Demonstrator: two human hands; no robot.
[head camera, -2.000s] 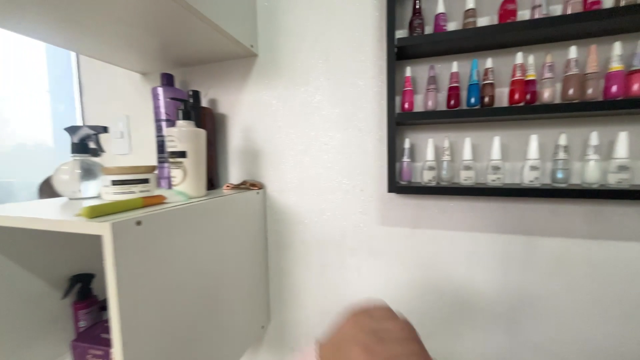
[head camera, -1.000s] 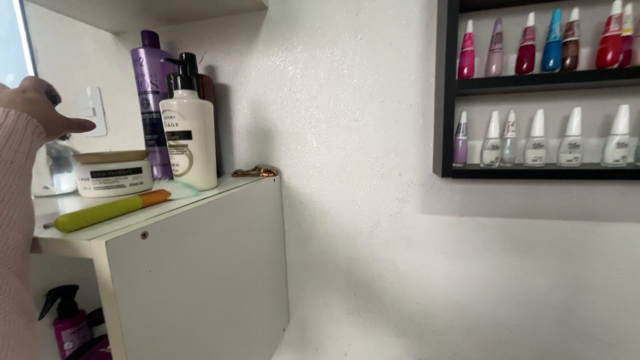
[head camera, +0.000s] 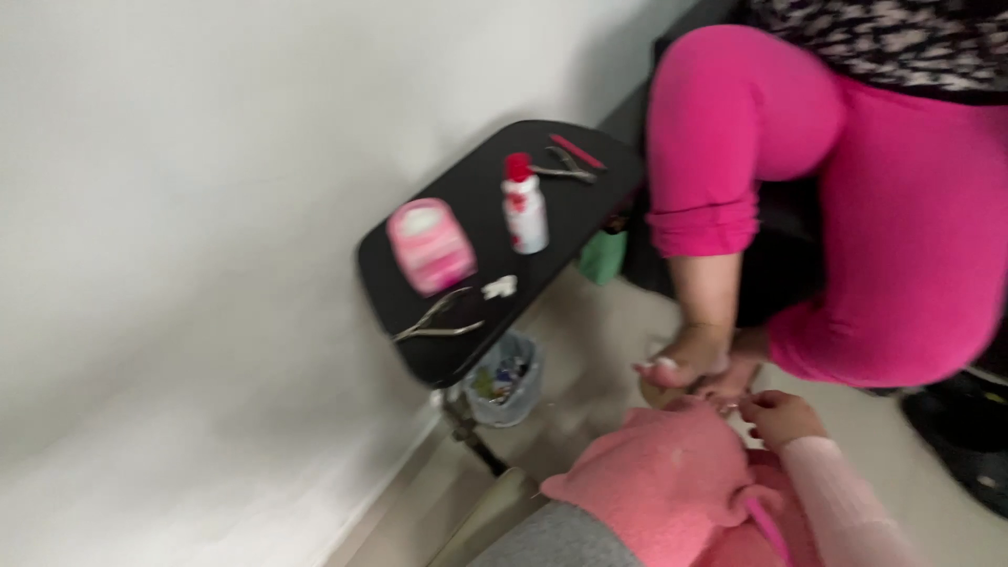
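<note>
My right hand (head camera: 783, 419) is at the lower right, its fingertips bent together beside a seated person's bare feet (head camera: 693, 358); whether it holds anything is too blurred to tell. White bits, perhaps cotton, show at the toes of the nearer foot. Below the feet a pink towel (head camera: 654, 480) covers my lap. My left hand is out of view. On a black side table (head camera: 465, 181) lie a pink container (head camera: 431, 246), a white bottle with a red cap (head camera: 525, 206), two metal cuticle nippers (head camera: 437, 323) (head camera: 568, 167), a red nail file (head camera: 577, 151) and a white scrap (head camera: 500, 287).
A lined waste bin (head camera: 505, 378) with litter stands beneath the table's near end. A green object (head camera: 603, 256) is under its far edge. The wall (head camera: 197, 276) runs along the left. A dark shoe (head camera: 965, 441) lies on the floor at right.
The view has swung far, from the shelf and nail polish rack to the side table and feet. A hand was raised at the shelf's left one second ago; my right hand is now beside the feet.
</note>
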